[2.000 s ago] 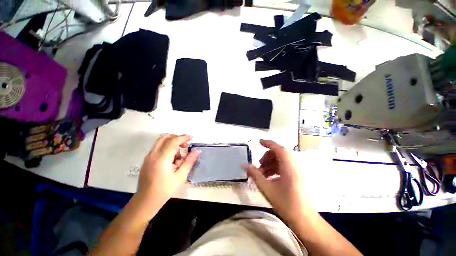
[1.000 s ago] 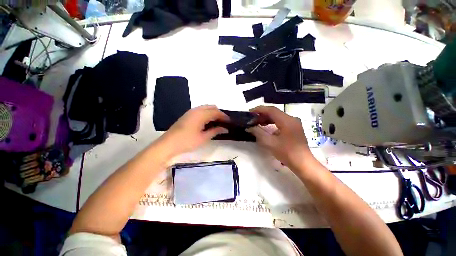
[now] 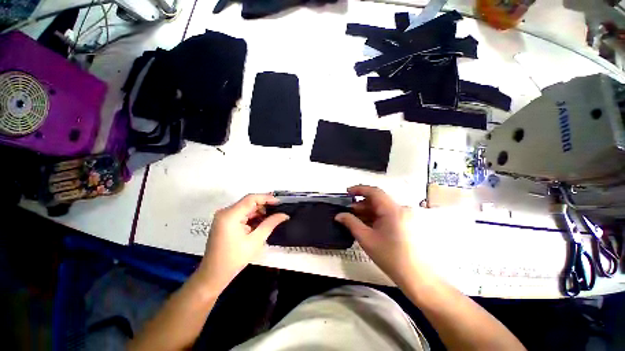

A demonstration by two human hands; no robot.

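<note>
A black cut piece lies over the pale-faced stack near the table's front edge; only the stack's far edge shows. My left hand grips the piece's left end between thumb and fingers. My right hand grips its right end the same way. Another black rectangle lies crosswise just beyond my hands. An upright black rectangle lies beyond and to the left of it.
Larger black fabric is heaped at left beside a purple box. Black strips lie at the back. The sewing machine head stands at right, with black-handled shears and red-handled scissors near the front edge.
My hands have come back from the crosswise rectangle toward the front edge with a black piece, now over the pale-faced stack. The stack's pale face is mostly covered. The view has shifted.
</note>
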